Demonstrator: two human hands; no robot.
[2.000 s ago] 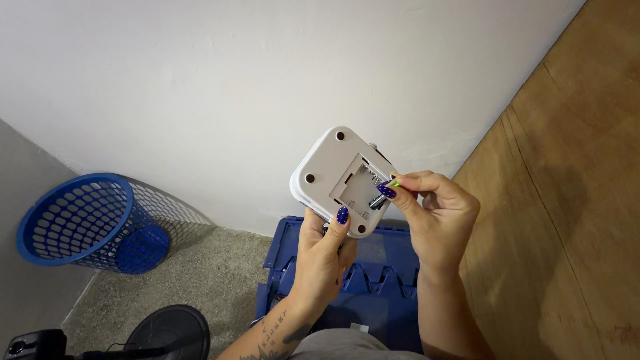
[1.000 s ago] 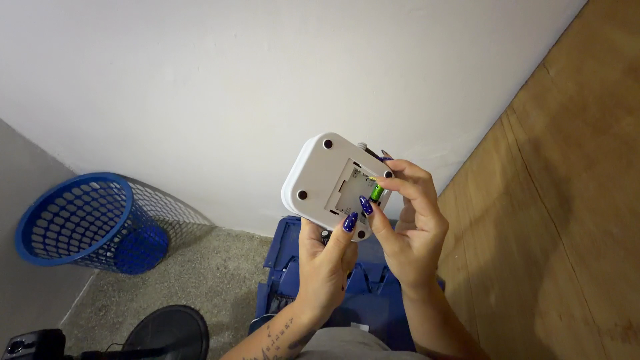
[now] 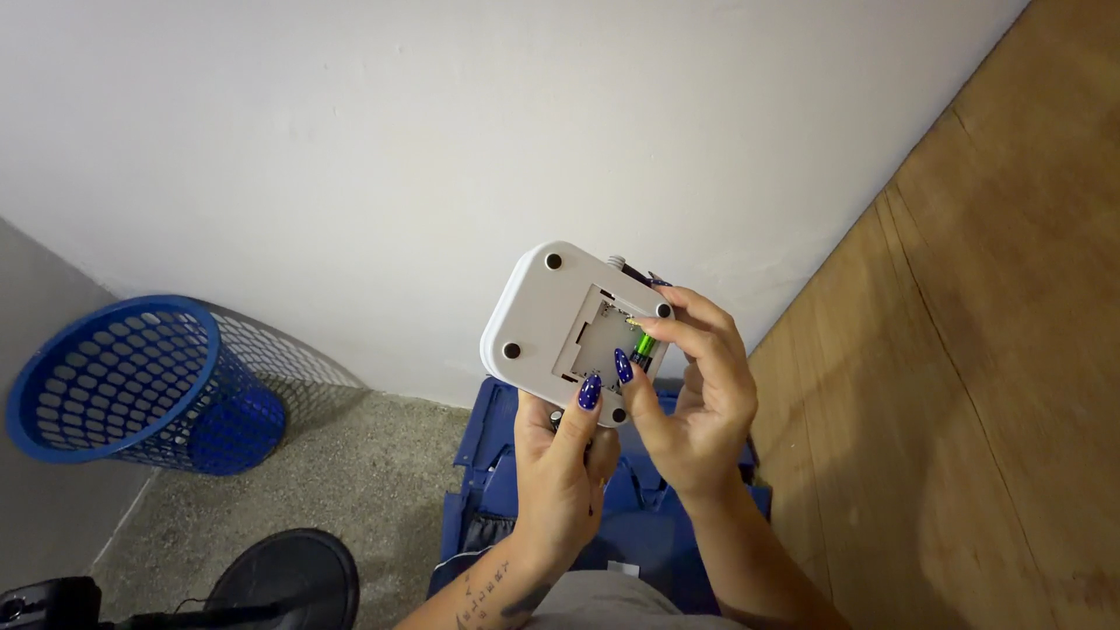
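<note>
A white plastic device with round dark feet is held with its underside up and its battery compartment uncovered. My left hand grips the lower edge, thumb on the underside and fingers beneath. A green and black battery lies along the right side of the compartment. The thumb and a finger of my right hand touch it, while another finger reaches round the device's right edge. Metal contacts show inside the compartment. The end of another battery or small cylindrical part shows by my left hand, partly hidden.
A blue perforated plastic basket stands at the left on the speckled floor. A round black base lies at the lower left. Blue plastic bins or crates are below my hands. A white wall rises ahead, with wooden panelling at the right.
The battery, earlier tilted between my right fingers, now lies in line with the right side of the compartment. My right fingers have spread around the device's right edge.
</note>
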